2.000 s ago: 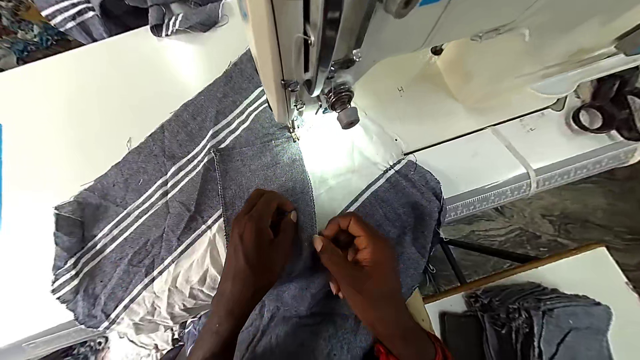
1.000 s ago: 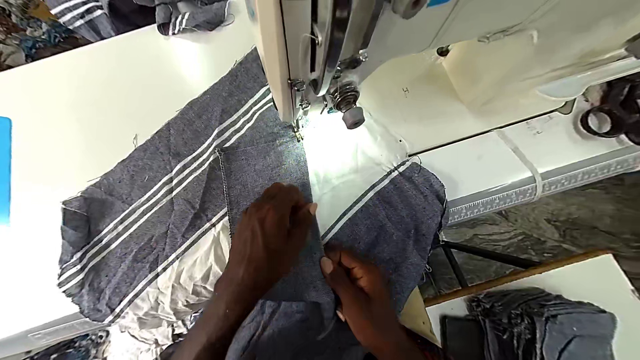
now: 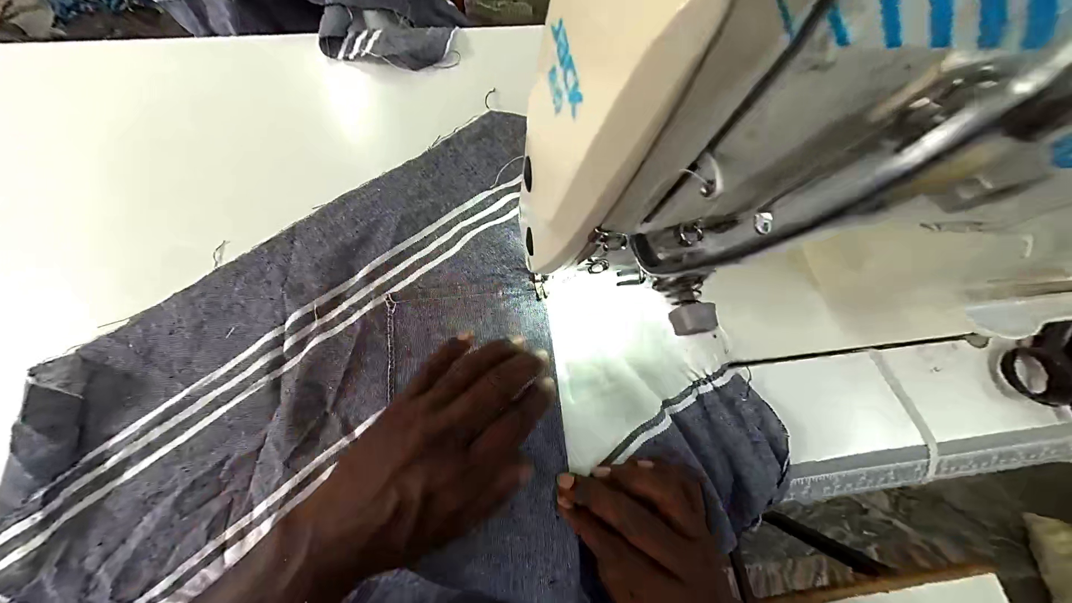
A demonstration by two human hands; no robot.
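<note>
Grey-blue woven fabric with white stripes (image 3: 251, 293) lies under the head of a sewing machine (image 3: 636, 109). My left hand (image 3: 452, 444) rests on a stitched grey panel (image 3: 452, 327), its slightly blurred fingers spread close to the panel's right edge. Lower right, my right hand (image 3: 645, 519) has its fingertips at that edge, beside white cloth (image 3: 603, 377); whether it pinches the fabric is not clear. The needle area (image 3: 540, 289) sits at the panel's upper right corner, lit by a bright lamp.
A white table (image 3: 209, 126) carries the work. Striped fabric scraps (image 3: 385, 38) lie at its far edge. Along the front edge right of my hands runs a measuring scale (image 3: 871, 477). A black ring-shaped part (image 3: 1034, 368) is at the far right.
The view has moved closer to the machine. My left hand, curled on the panel two seconds ago, now lies flatter with its fingers spread. My right hand stays by the panel's right edge.
</note>
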